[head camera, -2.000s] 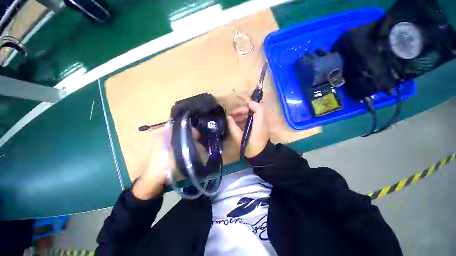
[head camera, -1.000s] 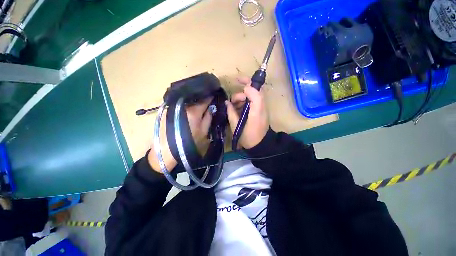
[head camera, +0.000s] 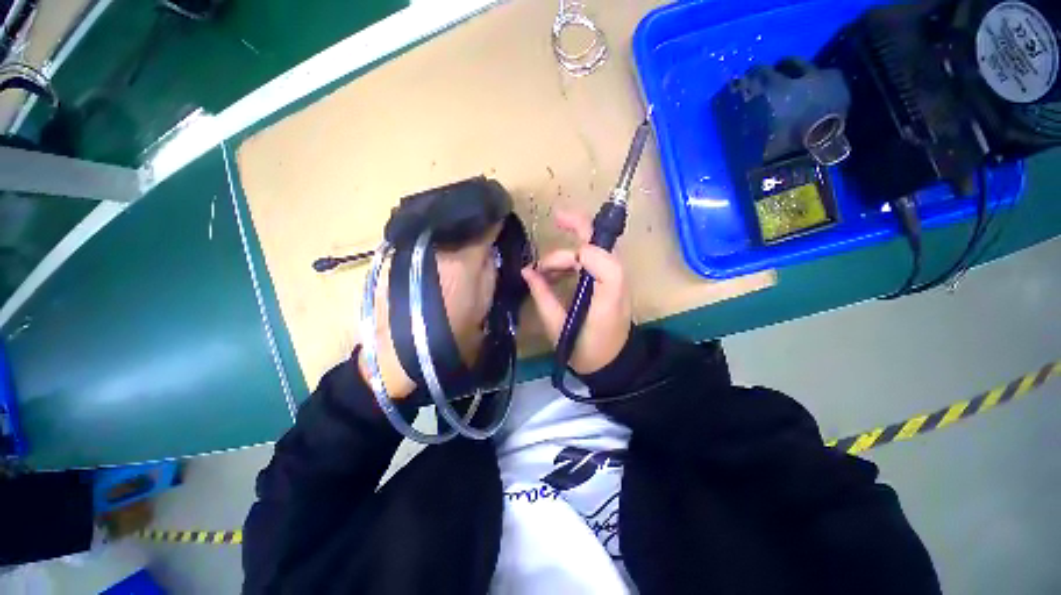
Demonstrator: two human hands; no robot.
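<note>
The black headset is held over the tan work board; its silvery headband tubes curve toward me and its boom microphone points left. My left hand reaches through the hoops and holds the headset from inside. The open ear cup faces right. My right hand holds the black soldering iron, tip pointing up and away from the cup. My right thumb and index finger are close to the cup's edge; whether they pinch a thin wire is too small to tell.
A loose coil of solder wire lies at the board's top. The blue tray at the right holds the yellow sponge, the dark iron stand and the black fan box. A green conveyor lies beyond the white rail.
The view has shifted. The headset has turned slightly, with the open cup now more edge-on. My right hand still holds the iron, its fingertips still near the cup.
</note>
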